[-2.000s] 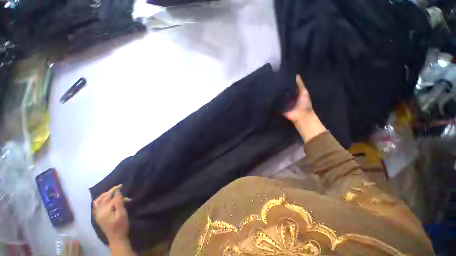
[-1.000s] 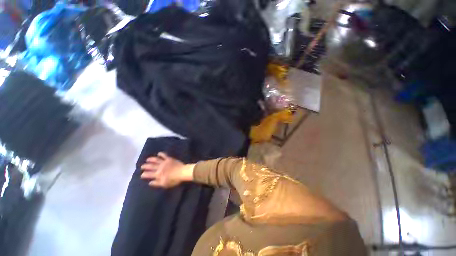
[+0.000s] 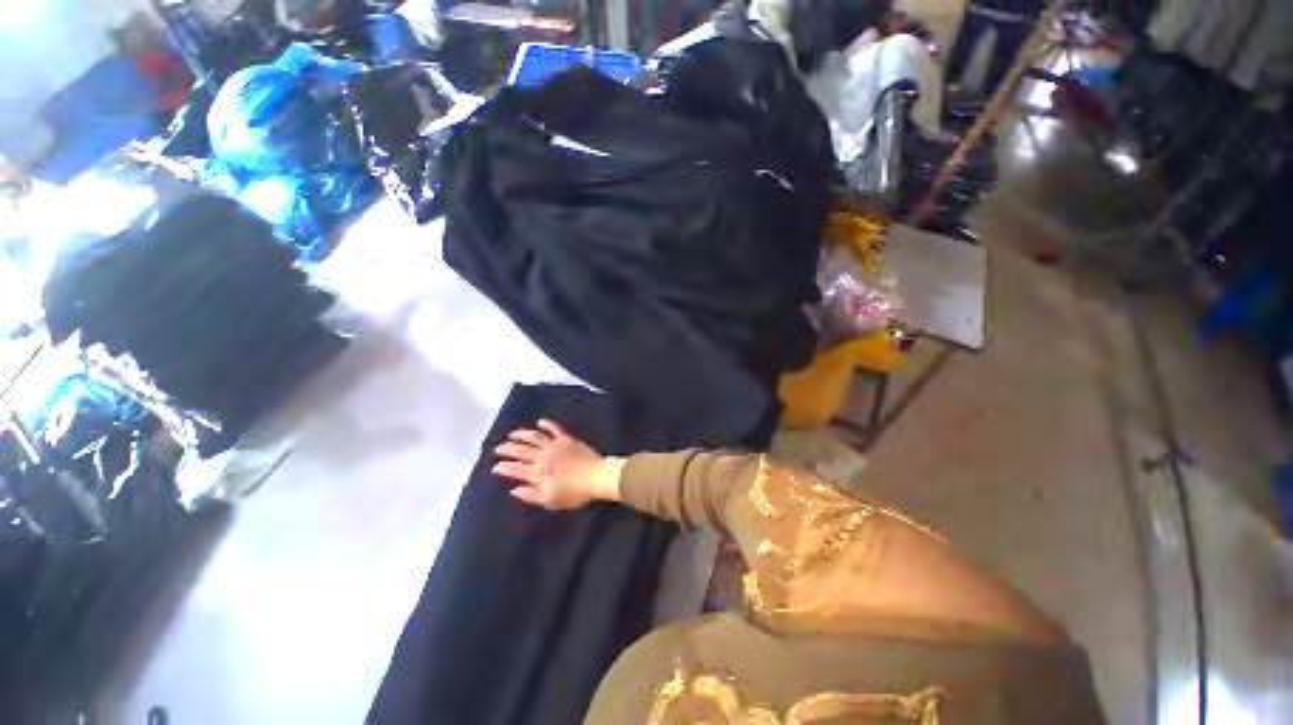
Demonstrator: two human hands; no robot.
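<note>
A long black garment (image 3: pixel 518 588) lies flat along the front edge of the white table (image 3: pixel 333 510). My right hand (image 3: pixel 550 467) rests palm down on its upper part with the fingers spread, gripping nothing. A big heap of unfolded black garments (image 3: pixel 638 213) lies just beyond and touches the flat garment's far end. My left hand is out of the picture.
Black garments in glossy plastic (image 3: pixel 185 305) are stacked at the left. A blue plastic bag (image 3: pixel 277 135) and a blue basket (image 3: pixel 574 63) stand at the back. A yellow thing (image 3: pixel 830 380) and a pale board (image 3: pixel 929 283) are right of the heap.
The view has swung to the right, and the phone, snips and my left hand are out of the picture. My right hand has stayed on the garment, now laid flat with fingers spread.
</note>
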